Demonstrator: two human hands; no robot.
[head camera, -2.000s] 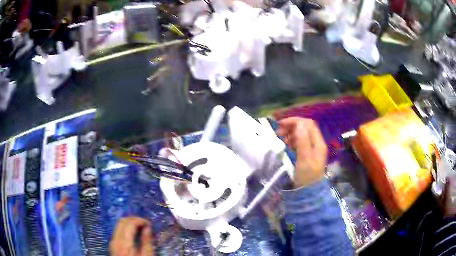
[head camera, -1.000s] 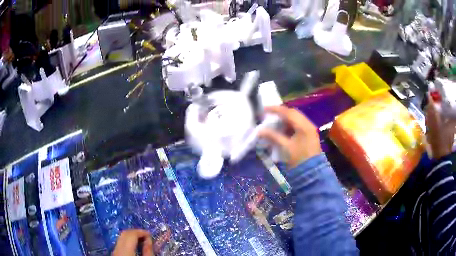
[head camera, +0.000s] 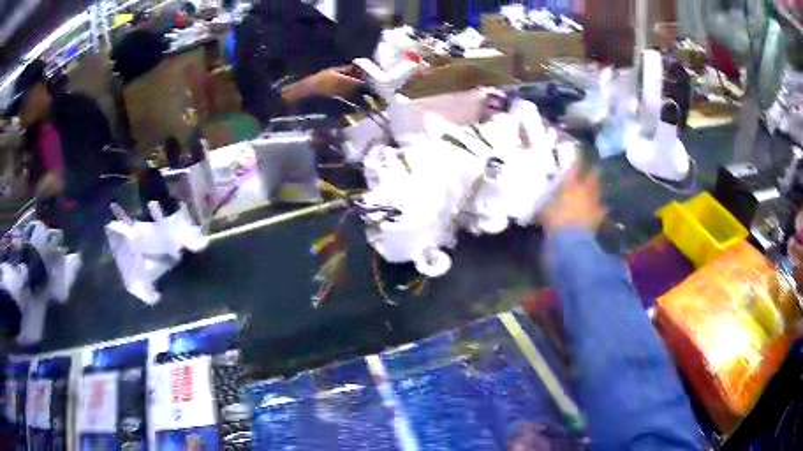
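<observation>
My right hand (head camera: 577, 201) is stretched forward over the dark belt, at the right edge of the pile of white plastic units (head camera: 440, 181). The hand is blurred and touches or overlaps a white part there; I cannot tell if its fingers grip it. Loose wires (head camera: 327, 269) with coloured ends hang from the pile onto the belt. My left hand is out of the picture. Blue printed sheets (head camera: 449, 396) cover the near bench.
A yellow bin (head camera: 703, 227) and an orange-yellow block (head camera: 726, 330) are at the right. More white units (head camera: 150, 251) stand on the belt (head camera: 282, 282) at the left. One white unit (head camera: 656, 145) stands at the back right. People are beyond the belt.
My right hand has moved forward from the near bench to the pile, and the white unit it carried is no longer apart from the pile. The view has tilted up; my left hand has left the picture.
</observation>
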